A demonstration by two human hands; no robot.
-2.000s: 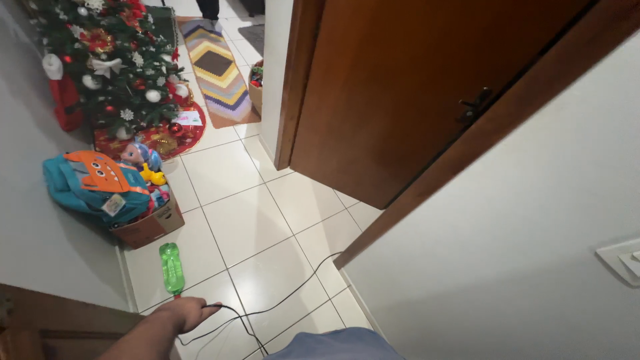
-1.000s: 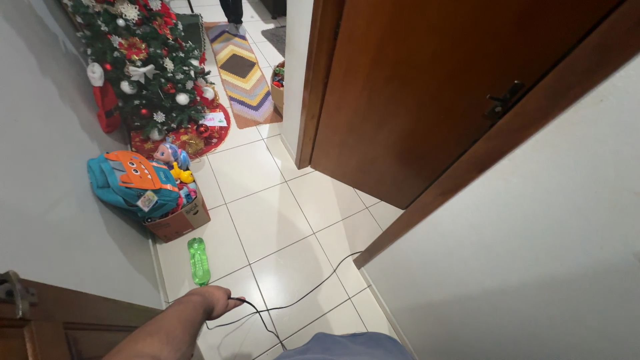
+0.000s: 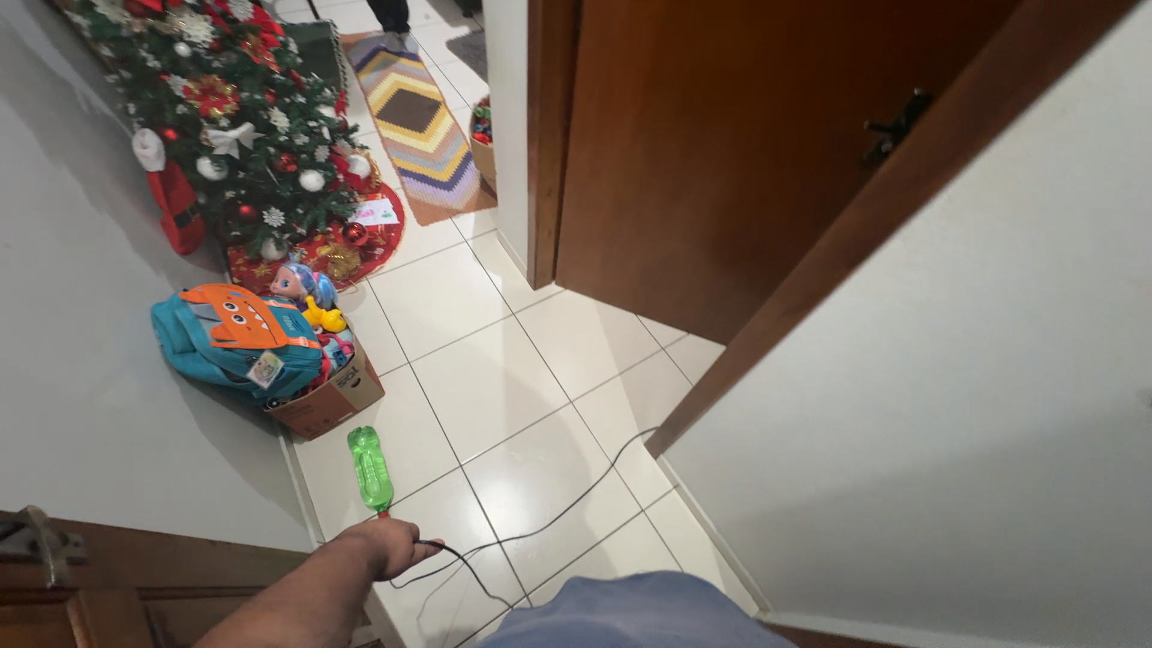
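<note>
My left hand (image 3: pixel 392 547) reaches out low in the view, closed around a black cable (image 3: pixel 463 560) that comes out past its fingers and hangs down to the right. A green plastic bottle (image 3: pixel 372 472) with a red part at its near end lies just beyond the hand; whether the hand also grips the bottle I cannot tell. A thinner dark cable (image 3: pixel 580 498) curves over the white floor tiles toward the door frame. My right hand is out of view. Blue-grey clothing (image 3: pixel 643 612) shows at the bottom edge.
A cardboard box (image 3: pixel 337 396) of toys, with a teal and orange backpack (image 3: pixel 238 337) on it, stands by the left wall. Behind is a decorated Christmas tree (image 3: pixel 270 135). A zigzag rug (image 3: pixel 418 126) and a person's leg (image 3: pixel 389 13) are farther back. A brown door (image 3: pixel 702 153) stands right.
The view has shifted, moving the surroundings rightward in the frame. My left hand stays closed on the black cable, near the green bottle.
</note>
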